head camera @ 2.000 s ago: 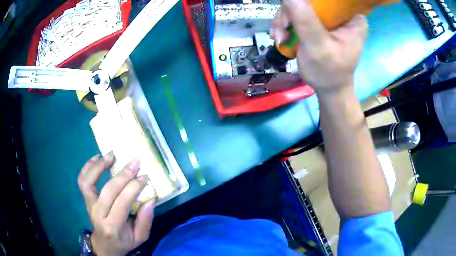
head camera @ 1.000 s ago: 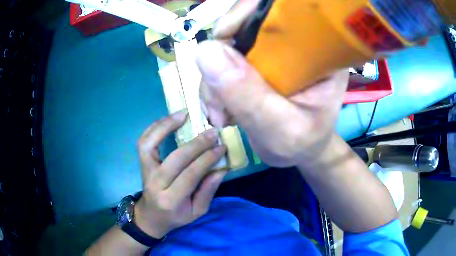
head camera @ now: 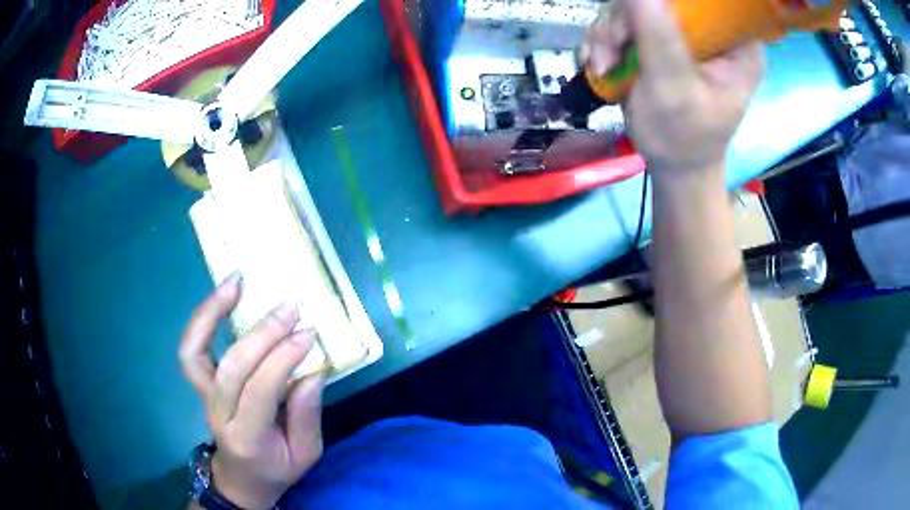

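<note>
The white three-arm plastic part (head camera: 229, 169) lies with its hub over the round tan hub seat (head camera: 188, 159). One arm lies along the cream jig (head camera: 334, 324); the others point left and up. My left hand (head camera: 261, 383) rests with its fingertips on the near end of that arm. My right hand (head camera: 688, 105) grips the orange electric screwdriver (head camera: 723, 25), its tip down at the front of the screw feeder (head camera: 484, 55). The exact tip contact is too blurred to tell.
The feeder stands in a red tray (head camera: 539, 187). A red bin (head camera: 85, 144) of white pieces (head camera: 150, 35) is at upper left. A green tape strip (head camera: 361, 214) lies right of the jig. A metal flask (head camera: 798, 269) and a yellow-ended tool (head camera: 820, 386) are at right.
One second ago the screwdriver was over the arm on the jig; my right hand has since carried it to the feeder at upper right. My left hand stays at the arm's near end.
</note>
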